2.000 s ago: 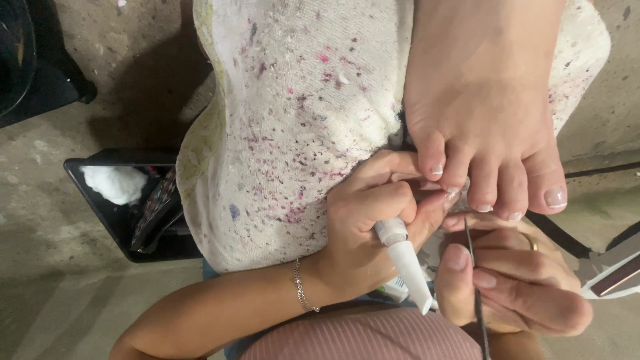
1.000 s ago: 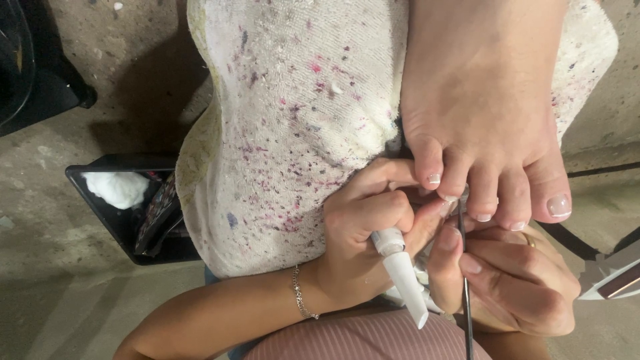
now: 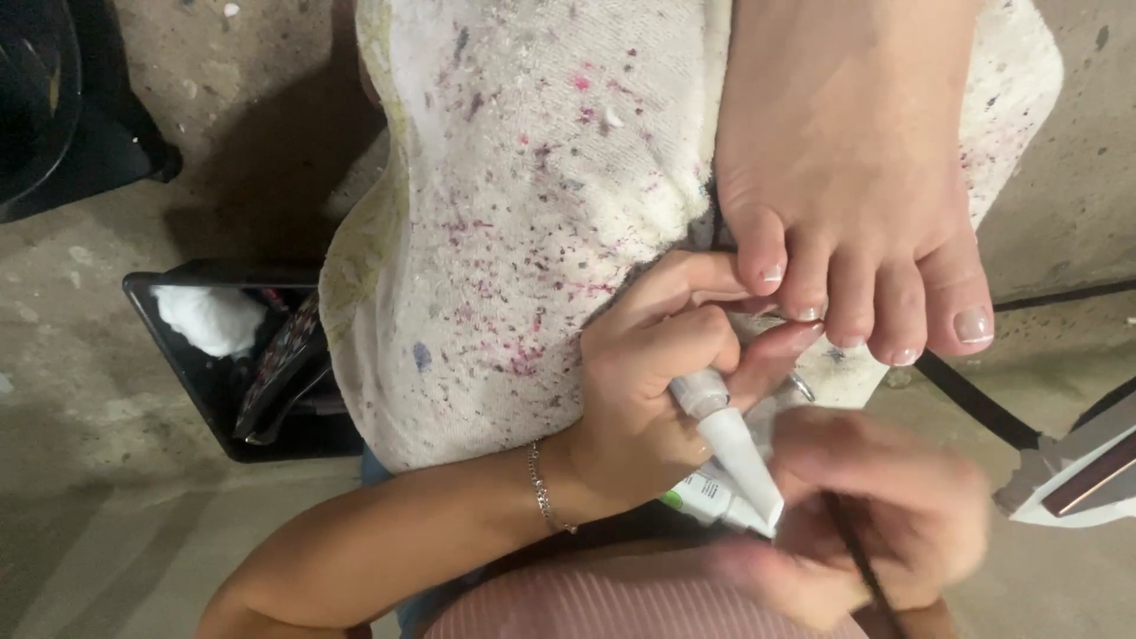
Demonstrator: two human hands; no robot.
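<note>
A person's bare foot (image 3: 843,177) rests on a stained white towel (image 3: 497,222), its toenails showing white tips. My left hand (image 3: 666,364), with a chain bracelet at the wrist, touches the smaller toes from below. Between its curled fingers it holds a small tube with a white tapered cap (image 3: 741,461). Lower right, my right hand (image 3: 870,506) is blurred and apart from the toes. A thin dark rod-like tool (image 3: 861,550) lies in its grip, the tip hidden. Beneath my hands lies a white bottle or tube with a green mark (image 3: 701,497), partly covered.
On the floor at left stands a black tray (image 3: 191,390) with white cotton (image 3: 209,319) and a patterned pouch (image 3: 280,364). A black container (image 3: 62,115) is at upper left. At right are a dark strap (image 3: 976,404) and a whitish item with a dark bar (image 3: 1092,470).
My right hand has moved down and away from the toes with the thin tool, which was up by the smaller toes before. My left hand has stayed by the toes, holding the capped tube.
</note>
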